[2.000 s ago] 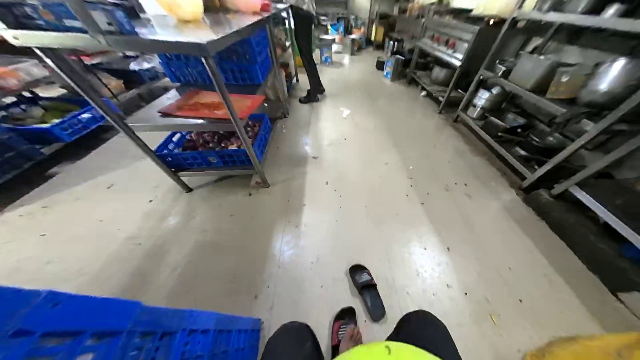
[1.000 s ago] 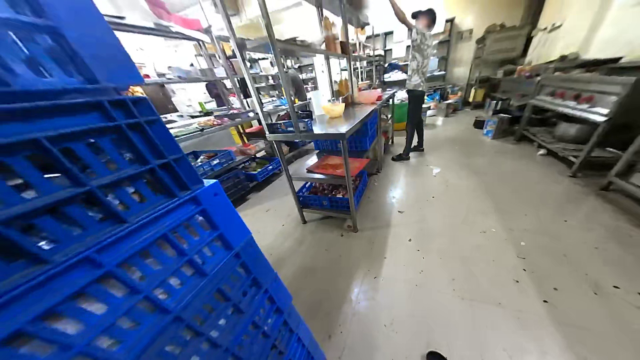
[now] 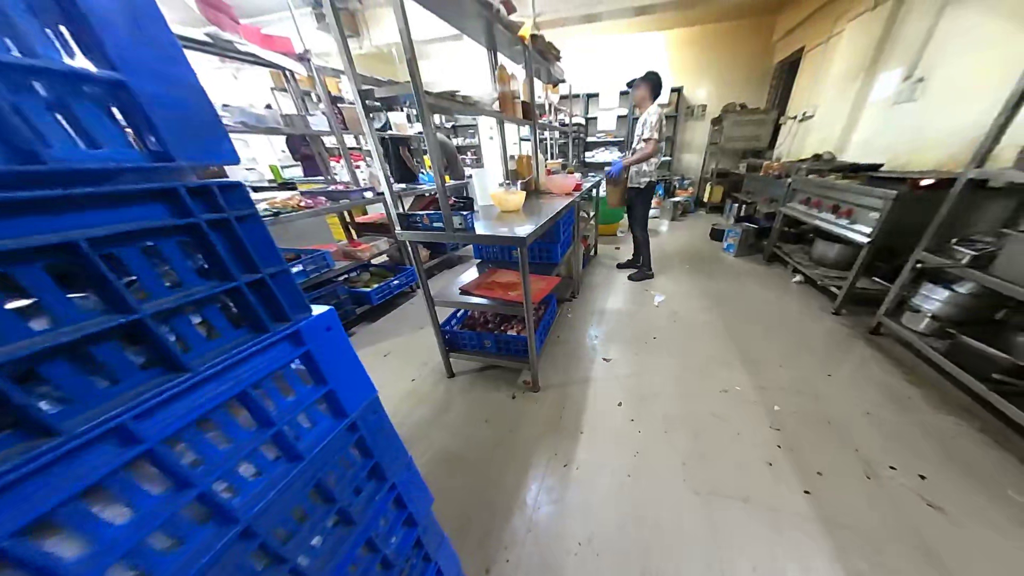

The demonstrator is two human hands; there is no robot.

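Neither my left hand nor my right hand shows in the head view. Close by on the left rises a stack of blue plastic crates [image 3: 240,448], with pale and shiny items seen through the slots. Beyond it stands a steel worktable [image 3: 512,224] with shelves. A yellow bowl [image 3: 509,200] and a pink bowl [image 3: 560,184] sit on its top. Its middle shelf bears a red cutting board [image 3: 510,285], and below that a blue crate [image 3: 496,340] holds dark reddish produce, perhaps onions.
A person [image 3: 642,168] in a cap and blue gloves stands at the table's right side, holding a brownish container [image 3: 616,192]. On the right are a steel stove [image 3: 836,210] and a rack with metal pots [image 3: 944,300]. Small scraps dot the pale floor [image 3: 680,448].
The view has swung up from the floor and my feet. One second ago the person had an arm raised to the upper shelf; now the arm is down and a container is in the gloved hands.
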